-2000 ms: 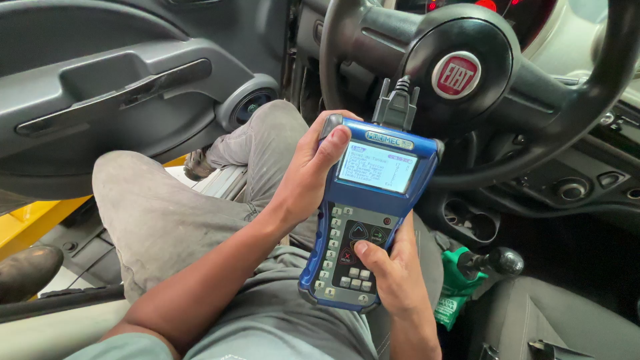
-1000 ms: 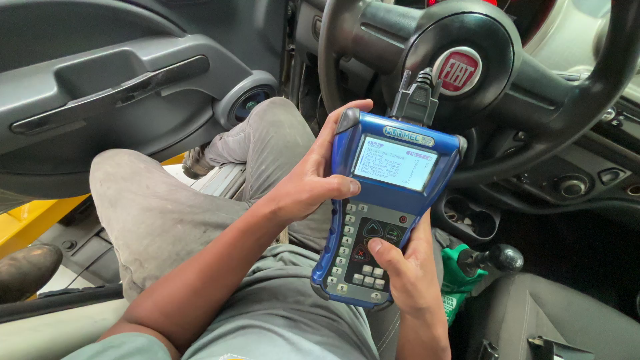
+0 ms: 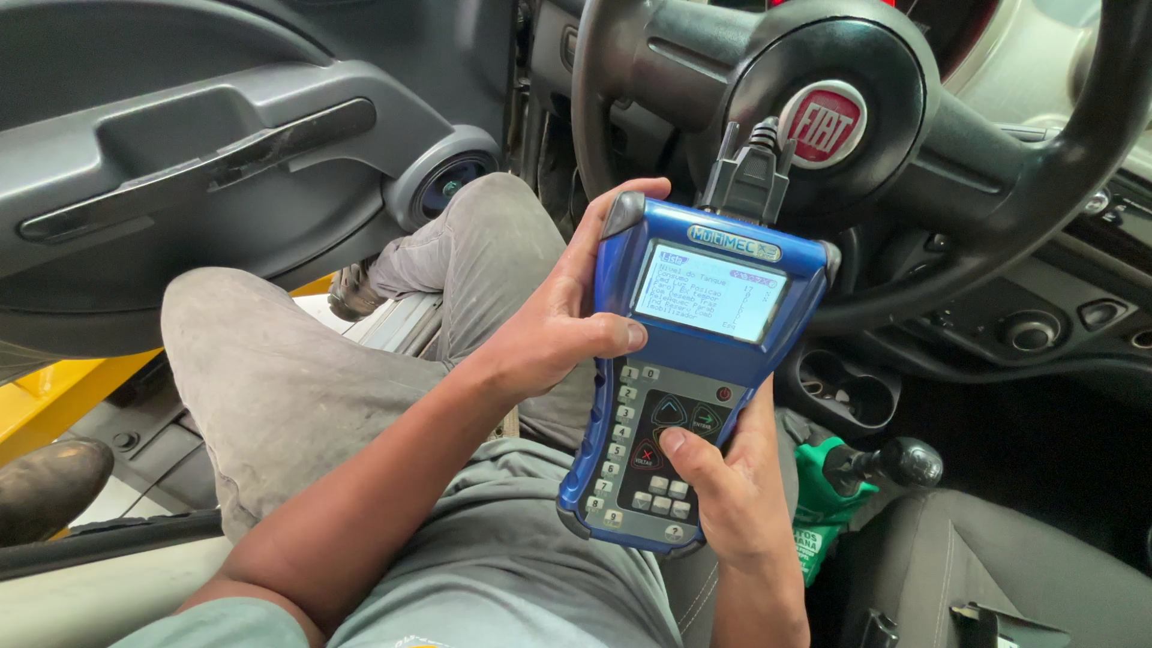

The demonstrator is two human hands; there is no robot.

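Note:
A blue Multimec handheld diagnostic scanner [image 3: 693, 355] is held tilted between both hands in front of the steering wheel. My left hand [image 3: 571, 315] grips its upper left side, thumb on the front beside the lit screen [image 3: 711, 290], fingers behind the case. My right hand [image 3: 733, 472] holds the lower right side, and its thumb rests on the keypad just below the up-arrow key. The fingers behind the scanner are hidden. A dark cable connector [image 3: 745, 184] is plugged into the top edge. The screen shows lines of text.
The Fiat steering wheel [image 3: 967, 148] stands just beyond the scanner. To the right are a cup holder [image 3: 846, 391], a gear lever [image 3: 909, 462] with a green bag [image 3: 823, 495] around it, and a seat [image 3: 1008, 558]. At left is the open door [image 3: 225, 144], with a shoe [image 3: 49, 486] below it.
Since two seconds ago the scanner has shifted slightly right and down. My left thumb has moved from the scanner's top left corner to below the screen's left side.

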